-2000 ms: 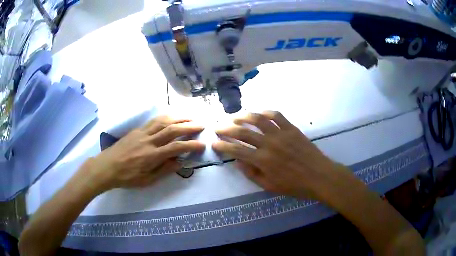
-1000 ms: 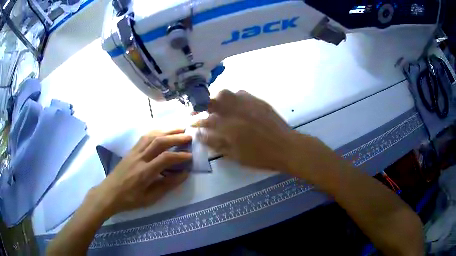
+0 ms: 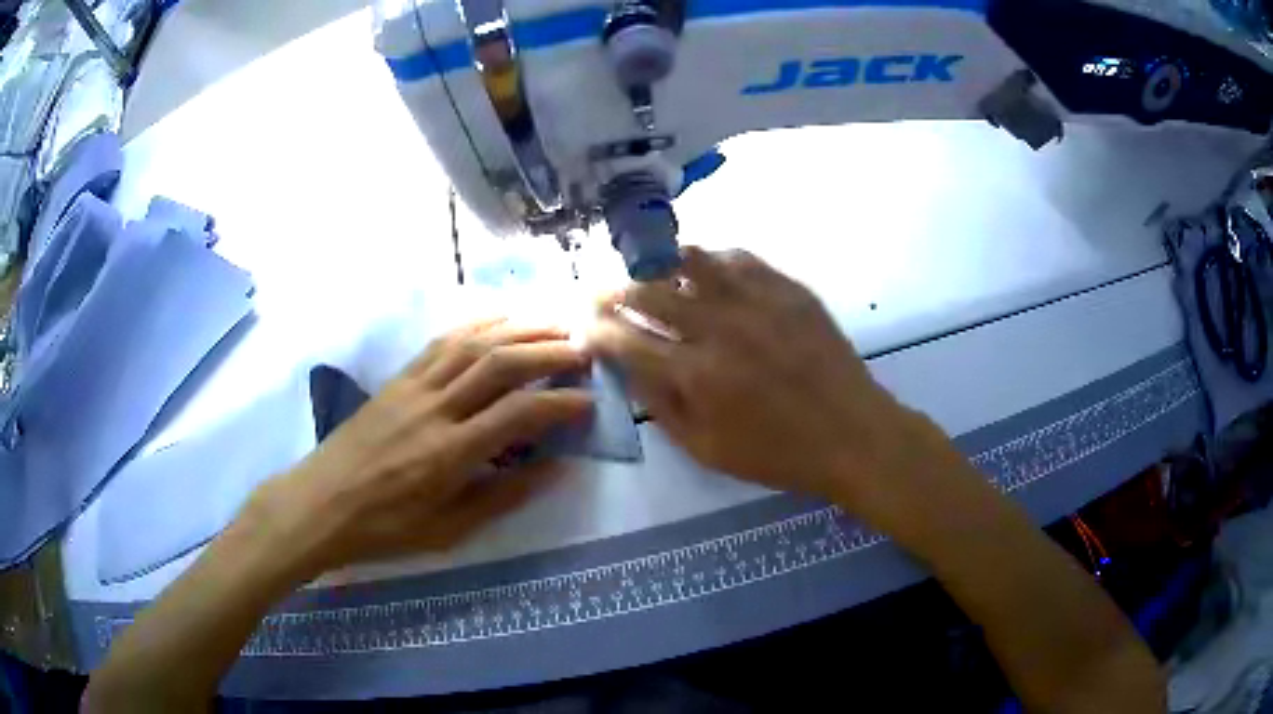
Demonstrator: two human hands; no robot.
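A blue-grey band piece [image 3: 612, 419] lies on the machine bed below the needle area; its pointed corner shows between my hands. A darker folded part shows beyond my left wrist. My left hand [image 3: 461, 419] lies flat on the cloth, fingers towards the needle. My right hand [image 3: 747, 370] is at the cloth's right edge beside the dark cylindrical part [image 3: 642, 237]; its fingertips seem to pinch the cloth but are blurred in the glare. The presser foot and needle [image 3: 570, 234] of the lockstitch machine head [image 3: 796, 70] are just beyond my fingers.
A bundle of cut pieces [image 3: 133, 335] lies on the left of the table. Scissors [image 3: 1231, 300] lie on cloth at the right edge. A ruler tape [image 3: 670, 586] runs along the front edge. The control panel [image 3: 1152, 77] is lit at upper right. Plastic-wrapped bundles stand at far left.
Two seconds ago both hands lay spread over the cloth. The right hand has since drawn in at its right edge, and a cloth corner now shows between the hands. The camera view has shifted.
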